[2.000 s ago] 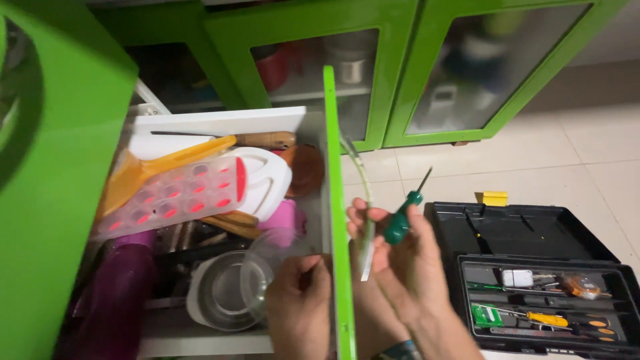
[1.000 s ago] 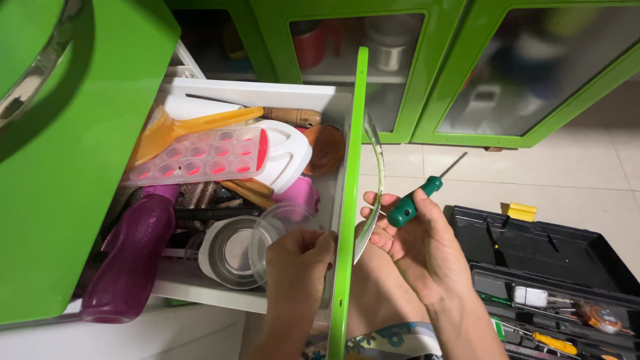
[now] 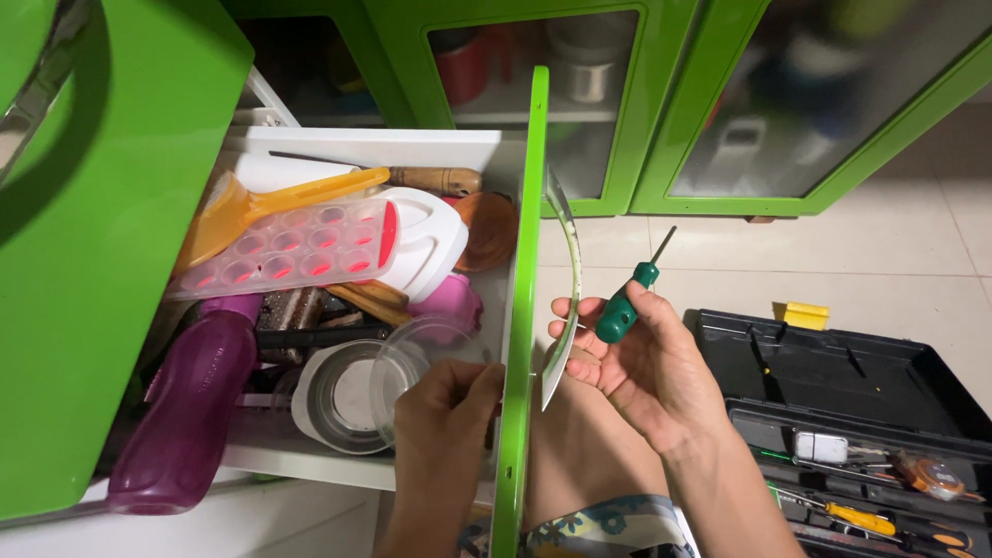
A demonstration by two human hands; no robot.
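Note:
My left hand [image 3: 451,411] is inside the open drawer, its thumb and fingers pinched near the inner face of the green drawer front [image 3: 521,310]; whatever is between the fingertips is too hidden to tell. Outside the front, my right hand [image 3: 643,364] holds a green-handled screwdriver [image 3: 622,308], its shaft pointing up and away. The fingers of that hand also touch a curved metal drawer handle [image 3: 574,271], which lies along the outer face of the front. A clear plastic lid [image 3: 418,333] and a metal container [image 3: 329,411] lie beside my left hand.
The drawer holds a purple bottle [image 3: 190,411], an ice tray [image 3: 294,244], an orange scoop [image 3: 310,190] and a wooden-handled tool [image 3: 442,180]. An open black toolbox [image 3: 837,364] lies on the tiled floor at right. Green cabinet doors [image 3: 659,155] stand behind; a green surface [image 3: 101,256] is at left.
The screwdriver stays in my right hand, now tilted more steeply upward. My left hand remains at the inside of the drawer front. The view has shifted.

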